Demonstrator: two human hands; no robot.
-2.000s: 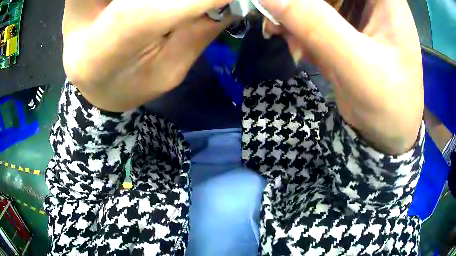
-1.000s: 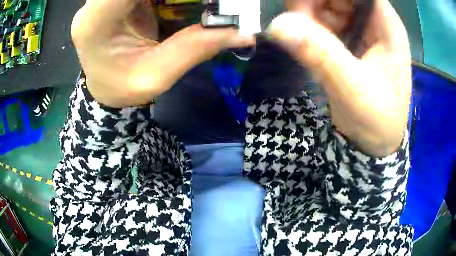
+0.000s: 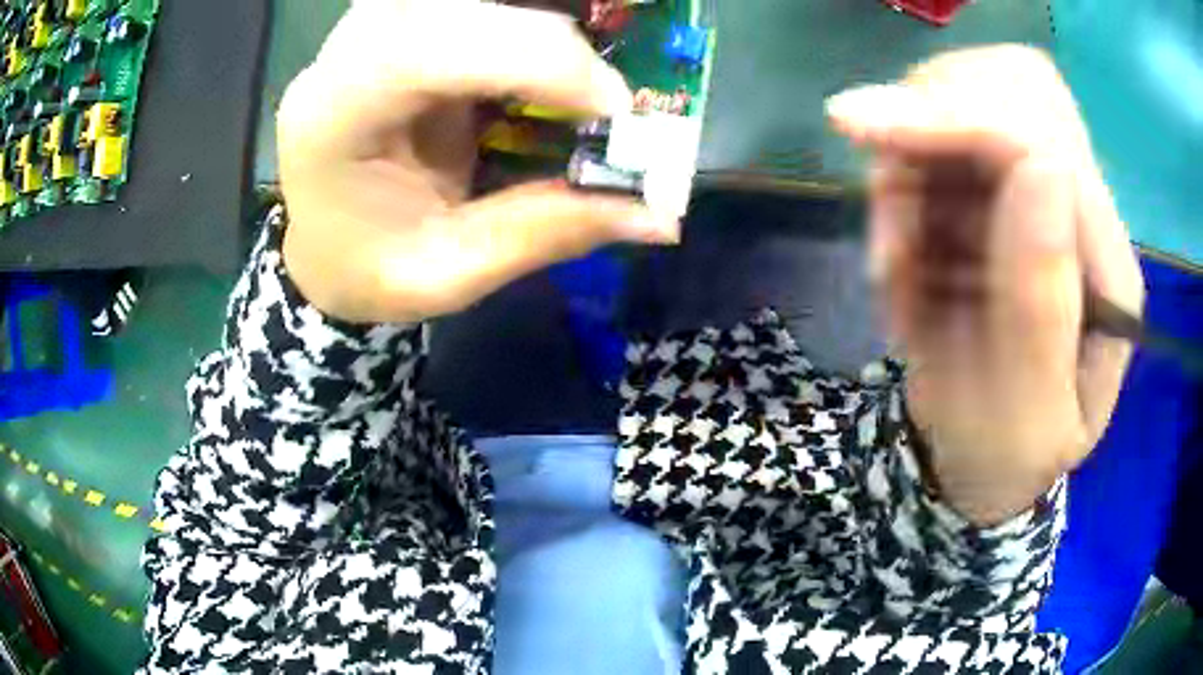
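My left hand (image 3: 376, 198) grips a green power supply board (image 3: 647, 56) at the top centre, with thumb below and fingers above. A white tape strip (image 3: 670, 165) lies over the board's right end, beside a silvery-dark part, and reaches down to my thumb tip. A small blue part (image 3: 686, 44) shows near the board's right edge. Much of the board is hidden by my fingers. My right hand (image 3: 996, 264) is apart from the board at the right, blurred, fingers curled. A dark stick like tweezers (image 3: 1115, 319) sticks out behind its palm; its tips are hidden.
Rows of green-and-yellow boards (image 3: 79, 112) lie on the dark mat at the upper left. A red object (image 3: 927, 8) is cut off at the top edge. The bench front edge runs behind my hands. Blue bins (image 3: 60, 350) stand below at left and right. My sleeves and lap fill the bottom.
My right hand has moved right and down, away from the board. My left hand and the board have moved down and slightly right, showing more of the board and the white tape.
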